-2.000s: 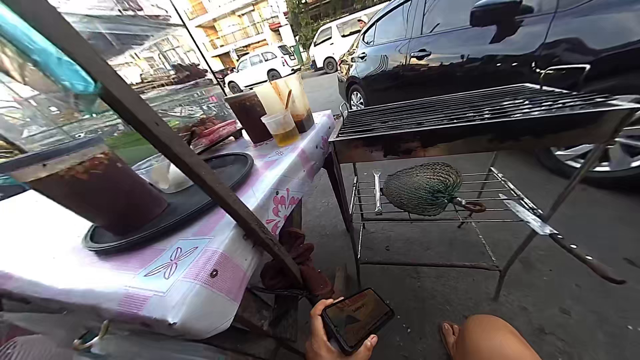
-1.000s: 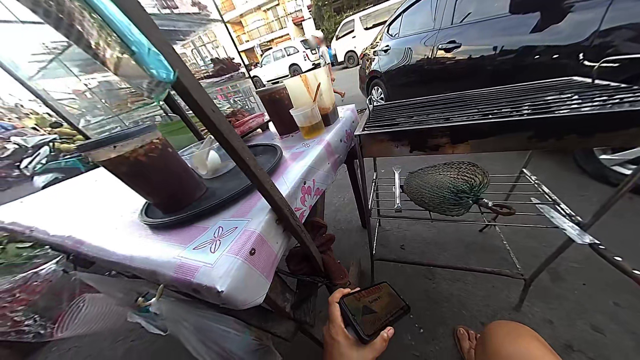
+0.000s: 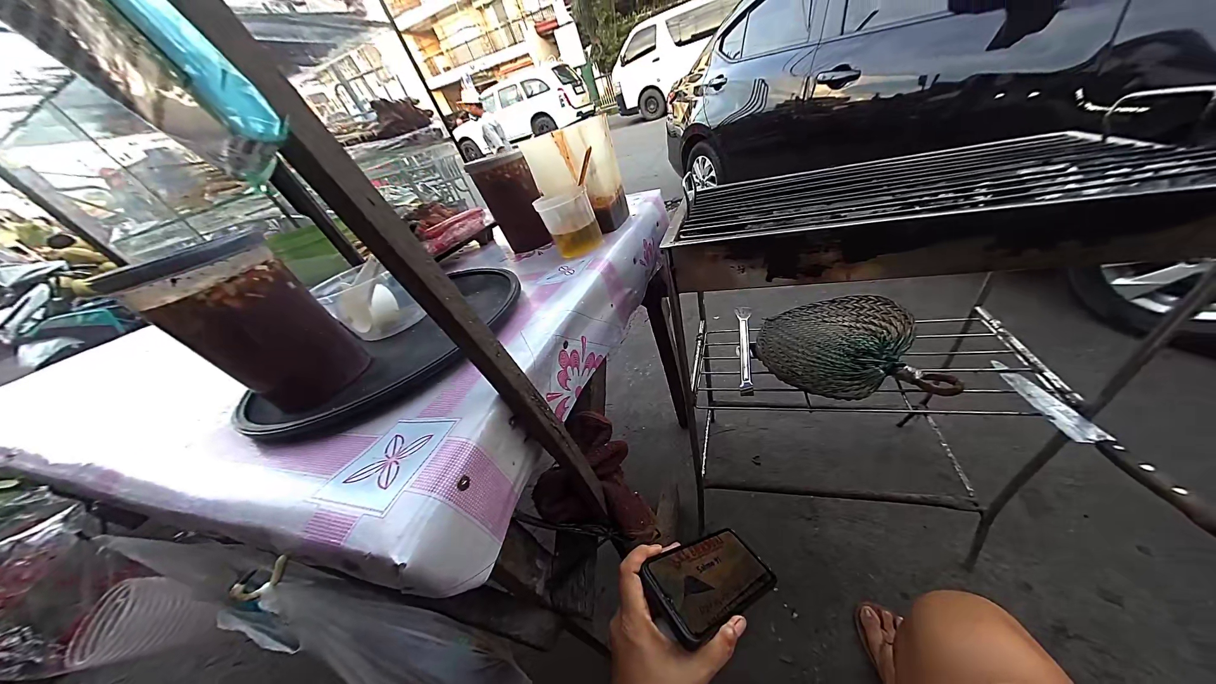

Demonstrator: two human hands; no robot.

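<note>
My left hand [image 3: 665, 622] grips a smartphone [image 3: 708, 587] in a dark case at the bottom middle, its lit screen facing up and bearing writing. The phone is beside the corner of a table with a pink and white plastic cloth [image 3: 456, 494]. Dark red cloth [image 3: 594, 475] hangs just behind it, under the table edge. My right hand is out of view. At the right stands a charcoal grill [image 3: 912, 204] with a long metal grate. A woven fan [image 3: 836, 347] and metal tongs [image 3: 745, 351] lie on the wire rack below, with a knife [image 3: 1054, 408] at its right side.
A tub of dark sauce [image 3: 256, 328] and a clear bowl [image 3: 370, 304] stand on a black tray [image 3: 484, 313]. Behind are another sauce tub [image 3: 513, 204] and a cup of yellow liquid [image 3: 570, 223]. A slanting post [image 3: 408, 266] crosses the table; a black car [image 3: 855, 104] stands behind the grill.
The view has swung left, showing more of the table and the plastic bags below it. The phone remains in my left hand.
</note>
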